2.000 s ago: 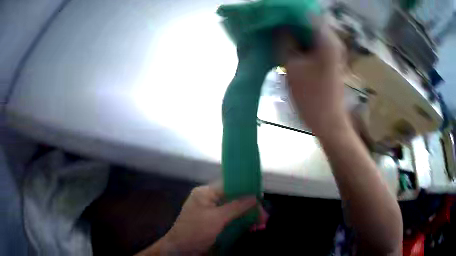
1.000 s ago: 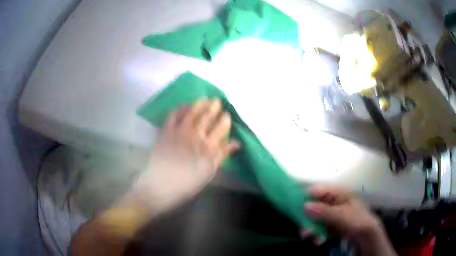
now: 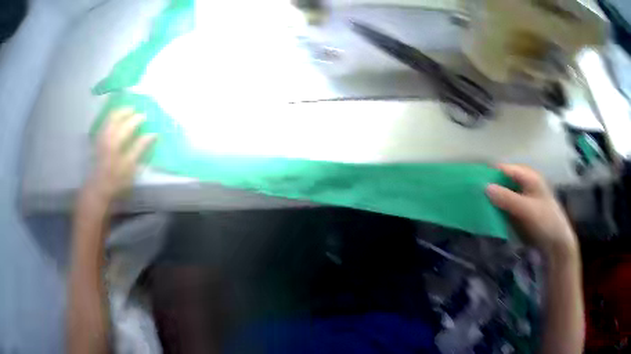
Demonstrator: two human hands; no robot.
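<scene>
A long green fabric piece (image 3: 387, 190) stretches from left to right along the front edge of the white table. My left hand (image 3: 121, 152) lies on its left end on the table, fingers spread and blurred. My right hand (image 3: 533, 204) pinches its right end between thumb and fingers, at the table's front edge. A second green fabric piece (image 3: 152, 45) lies on the table at the upper left, partly washed out by bright light.
Black scissors (image 3: 429, 69) lie on the table beside the cream sewing machine head (image 3: 533, 41) at the upper right. The white table (image 3: 387, 131) has a rounded left side. A pale cloth bundle (image 3: 138, 242) hangs below its front edge.
The fabric strip has gone from slanting to nearly level and is stretched out. My left hand has moved left, my right hand right and up. The view has shifted, and the scissors show more fully.
</scene>
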